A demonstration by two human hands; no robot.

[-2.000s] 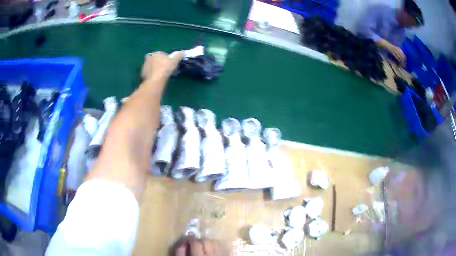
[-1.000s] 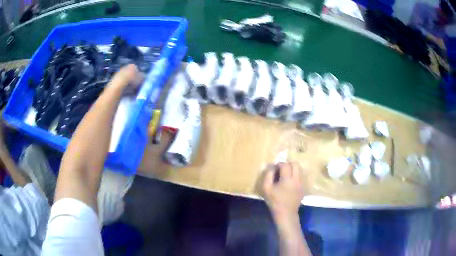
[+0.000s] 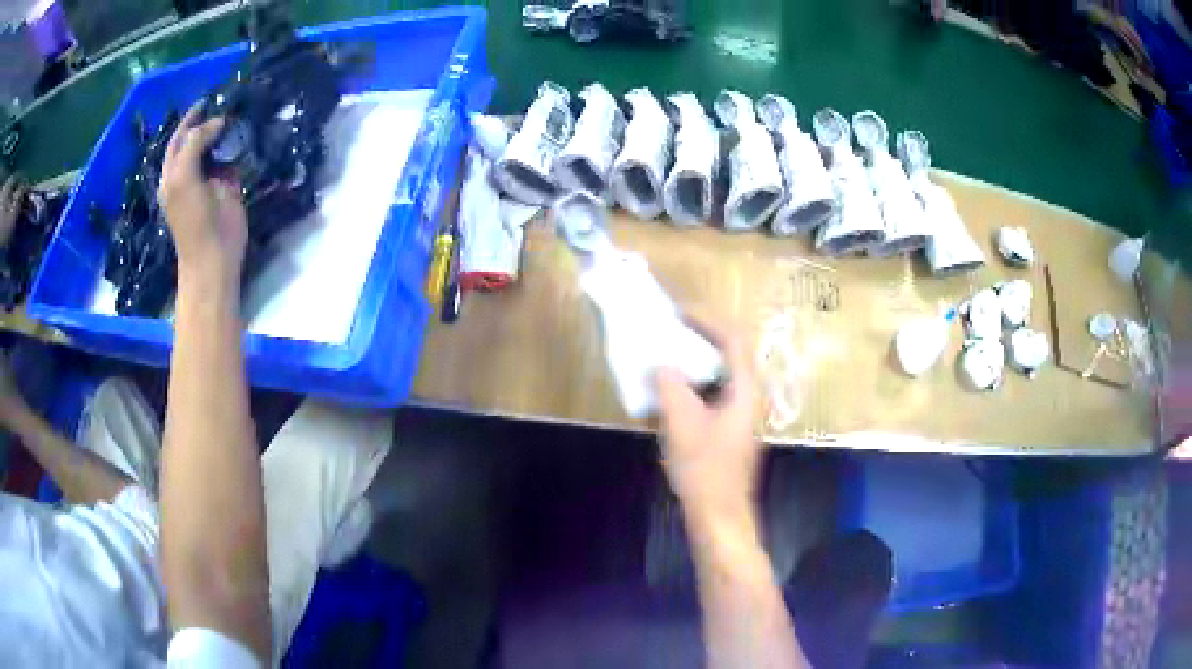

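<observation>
My left hand [image 3: 203,190] holds a glossy black moulded part [image 3: 281,111] above the blue crate [image 3: 408,261], where more black parts lie on a white liner. My right hand [image 3: 706,418] grips the wide end of a white-grey flared shell [image 3: 634,320], whose knobbed end points up and to the left over the brown board [image 3: 523,373]. Several similar shells [image 3: 752,183] stand in a row along the board's far edge. The part of the right hand's fingers behind the shell is hidden.
A yellow and black tool [image 3: 443,268] and a white-and-red packet [image 3: 486,248] lie beside the crate. Small white caps [image 3: 983,356], a glue bottle [image 3: 922,342] and a brown L-shaped frame [image 3: 1054,320] are at right. Another person's arm [image 3: 59,444] shows at left. A blue tray [image 3: 941,536] is below the board.
My left hand has lifted a black part in the crate. My right hand has moved up and left a little and taken hold of the loose shell that lay near the packet.
</observation>
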